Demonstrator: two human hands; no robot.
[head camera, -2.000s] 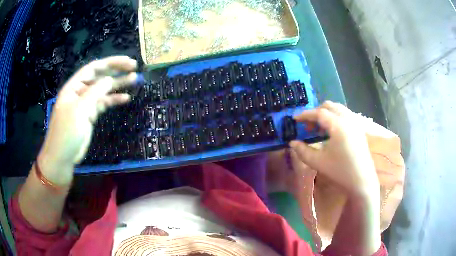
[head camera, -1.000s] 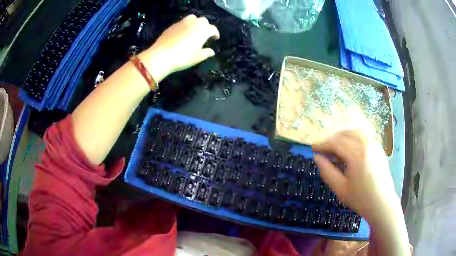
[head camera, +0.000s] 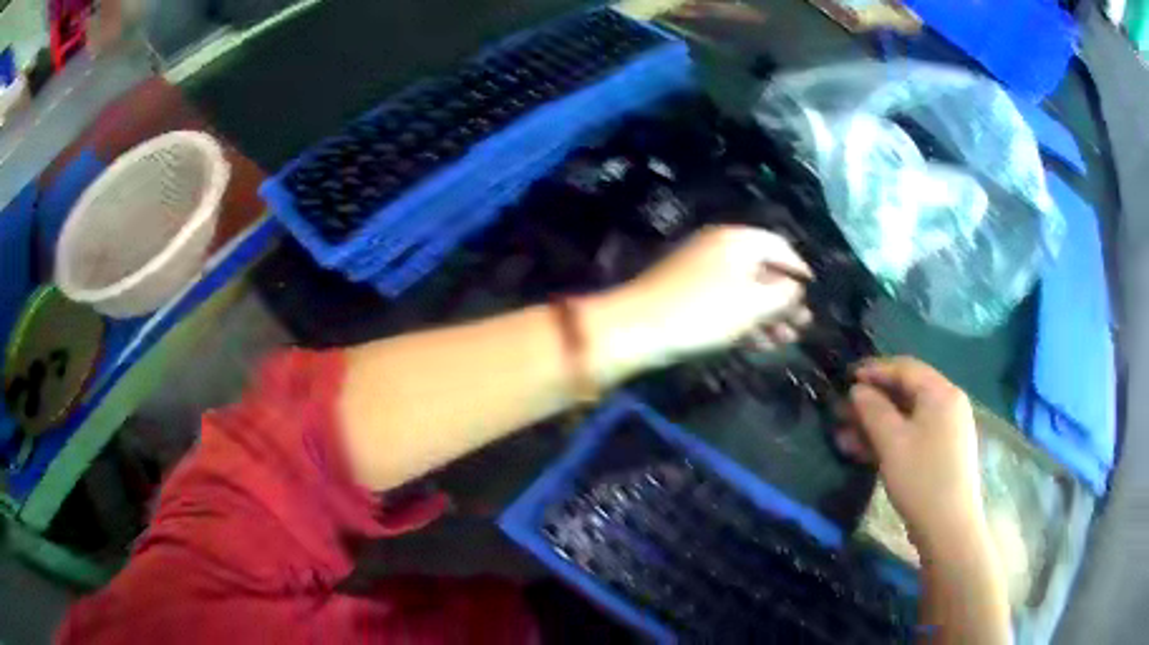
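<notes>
My left hand (head camera: 725, 292) is over the pile of loose black parts (head camera: 788, 189), its fingers curled and blurred; whether it holds a part cannot be seen. My right hand (head camera: 910, 410) is to the right of the pile, above the near edge of the shallow parts box (head camera: 1023, 504), its thumb and fingertips close together. Whether a small piece is between them cannot be told. The blue sheet (head camera: 529, 514) with rows of black units (head camera: 680, 536) lies at the near edge, partly cut off by the picture's edge and partly behind my right forearm.
A stack of loaded blue sheets (head camera: 504, 158) stands at the back left. A crumpled clear bag (head camera: 939, 202) lies behind the pile. Bare blue sheets (head camera: 1077, 334) are at the far right. A white-pink basket (head camera: 145, 233) and a round dish (head camera: 57, 359) with black pieces sit at the left.
The view has swung left and up. My left hand has moved right over the loose pile. My right hand has moved from above the unit rows toward the pile, nearer my left hand.
</notes>
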